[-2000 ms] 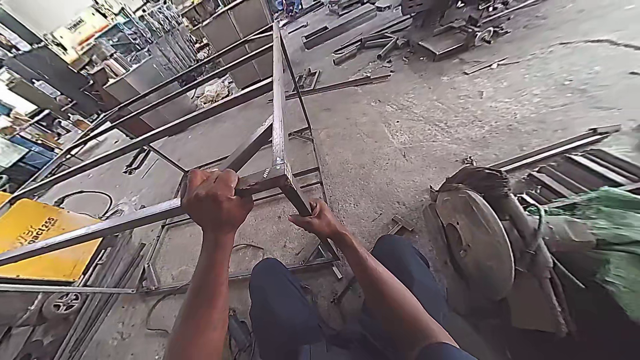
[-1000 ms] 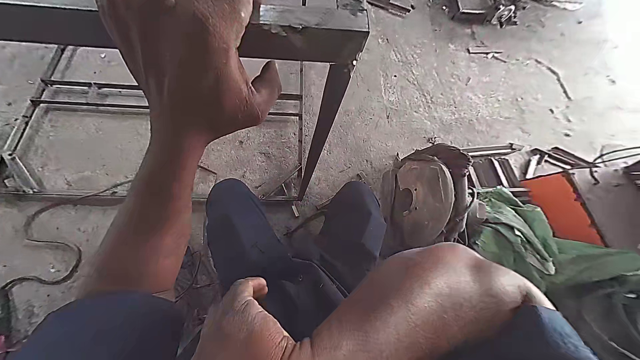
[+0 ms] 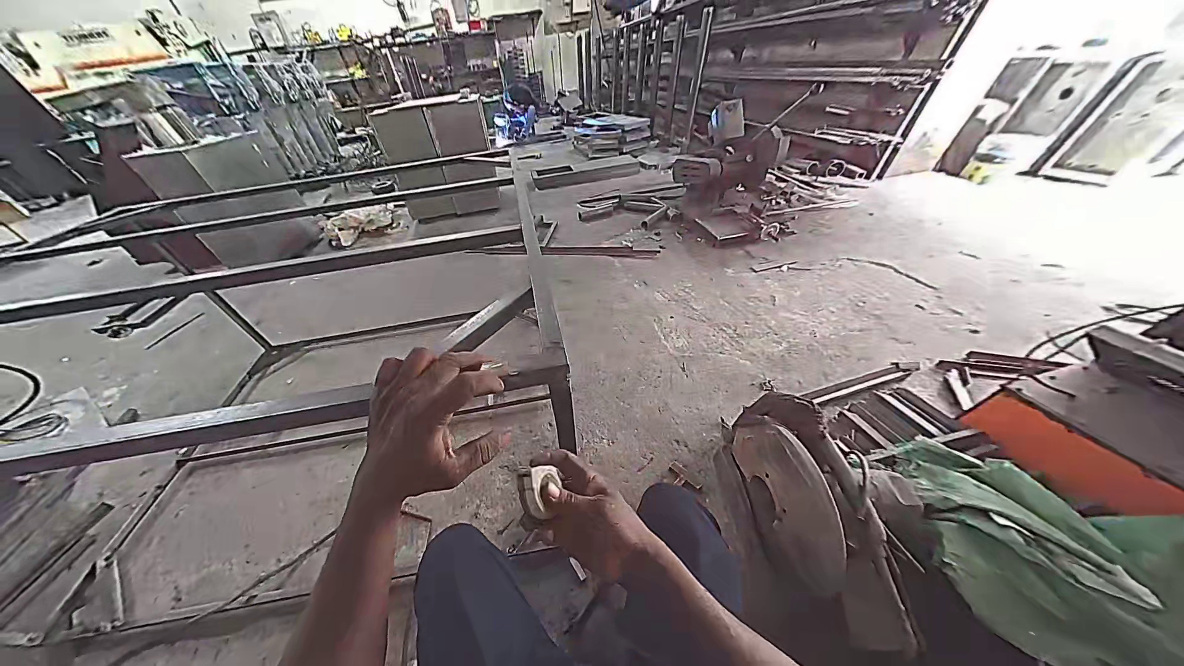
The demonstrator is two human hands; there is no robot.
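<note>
A welded frame of square steel tube (image 3: 314, 404) reaches from the left to a corner in front of me. My left hand (image 3: 430, 425) is over the near tube by that corner, its fingers spread and thumb apart. A small pale, shiny piece shows at its fingertips; whether they touch it I cannot tell. Below the corner, beside the frame's leg (image 3: 562, 416), my right hand (image 3: 592, 513) is closed around a small rounded pale object (image 3: 541, 490), which may be a tape measure. The fingers partly hide it.
At right lie a large worn disc (image 3: 786, 504), green sheeting (image 3: 1017, 536), an orange panel (image 3: 1064, 449) and steel offcuts (image 3: 888, 421). Farther off stand a cut-off saw (image 3: 731, 176), metal cabinets (image 3: 435, 148) and a tube rack (image 3: 786, 74). A bright blue light glows beside a person (image 3: 523, 102).
Two seconds ago both hands gripped the frame's corner. My left hand has since loosened from the tube, and my right hand now holds the pale object. The view has swung up and round.
</note>
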